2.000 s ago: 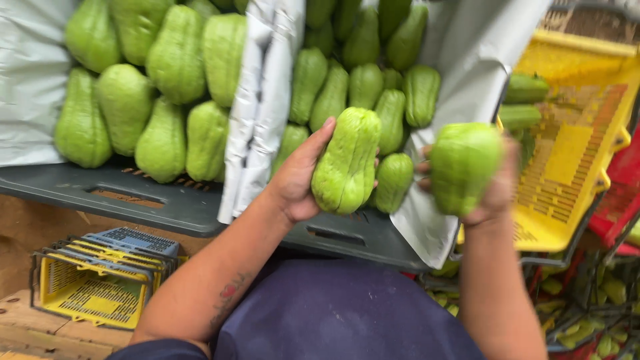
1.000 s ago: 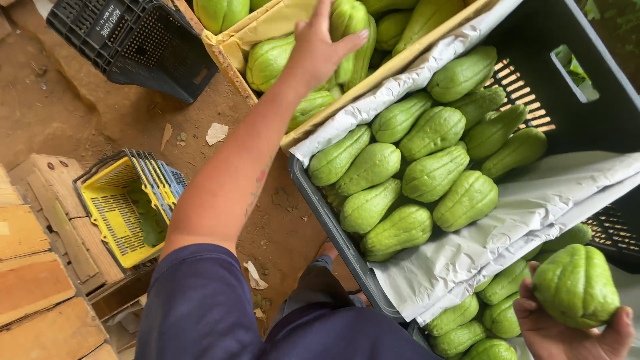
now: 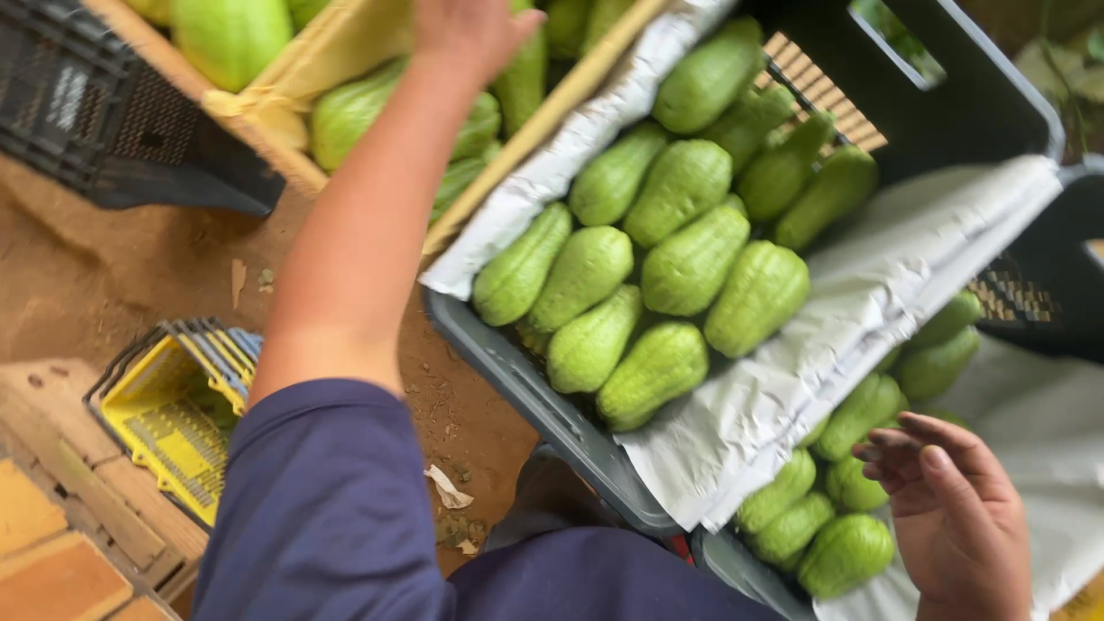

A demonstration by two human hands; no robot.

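My left hand (image 3: 466, 34) reaches over a paper-lined wooden box (image 3: 319, 60) at the top, cut off by the frame edge; its fingers are mostly out of view, beside a long green chayote (image 3: 521, 82). My right hand (image 3: 957, 509), at the lower right, is empty with its fingers apart and slightly curled. It hovers beside a smaller group of chayotes (image 3: 845, 555) in a second dark crate. Between my hands, a dark plastic crate (image 3: 517, 388) lined with white paper (image 3: 776, 397) holds rows of light green chayotes (image 3: 695, 260).
Yellow and blue shopping baskets (image 3: 177, 423) stand at the lower left near wooden crates (image 3: 60, 561). A black plastic crate (image 3: 129, 121) is at the upper left. Scraps of paper (image 3: 448, 487) lie on the dirt floor (image 3: 345, 293).
My right hand held a chayote one second ago and is now empty. My left hand, which held a chayote two seconds ago, is over the wooden box. The view has swung left since the first frame.
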